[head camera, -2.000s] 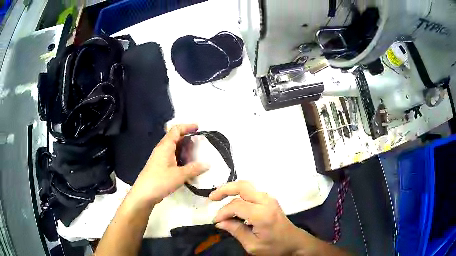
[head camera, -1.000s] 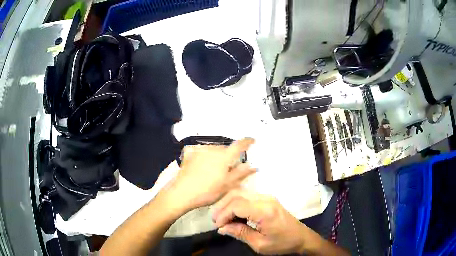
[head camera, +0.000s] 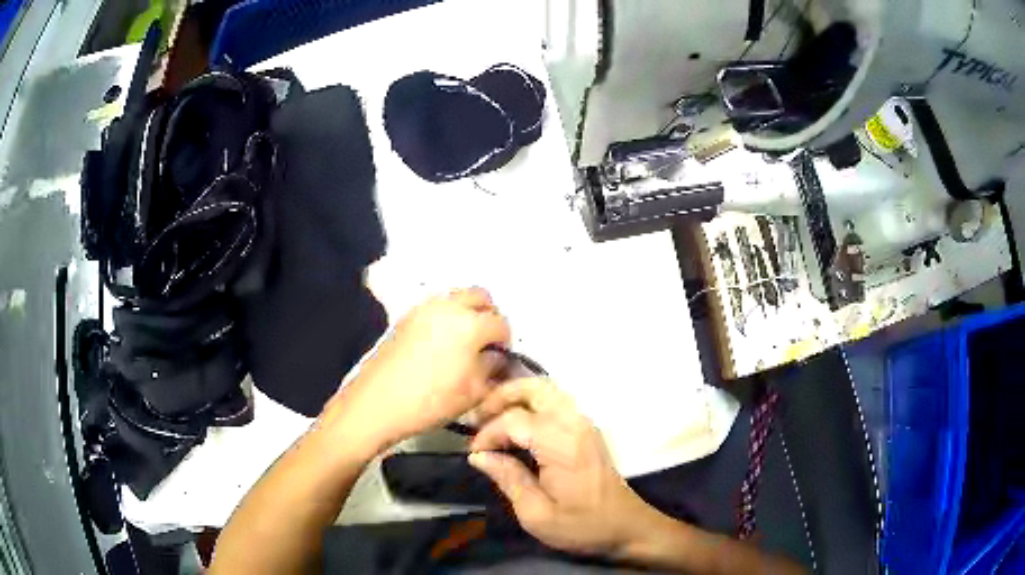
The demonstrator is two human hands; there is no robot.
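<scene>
My left hand [head camera: 433, 365] and my right hand [head camera: 551, 466] are together near the table's front edge. Both are closed on a narrow black strip [head camera: 523, 362], mostly hidden by the fingers; a short curved part shows above the right hand. A dark flat piece [head camera: 433, 476] lies at the table's front edge below the hands. A black panel with pale stitching [head camera: 447, 126] lies farther back, with a looped band at its right side. The sewing machine's cylinder arm [head camera: 658, 202] juts over the table at the right.
A tangled pile of sewn black pieces [head camera: 202, 191] lies at the left, beside flat black panels [head camera: 320, 247]. The machine head [head camera: 686, 67] hangs at upper right. A tray of slim metal tools [head camera: 764, 270] stands below it. Blue bins [head camera: 939, 449] show at lower right and at the back.
The black band, an open loop two seconds ago, is now mostly covered by the hands. My left hand has moved in against my right hand and closed.
</scene>
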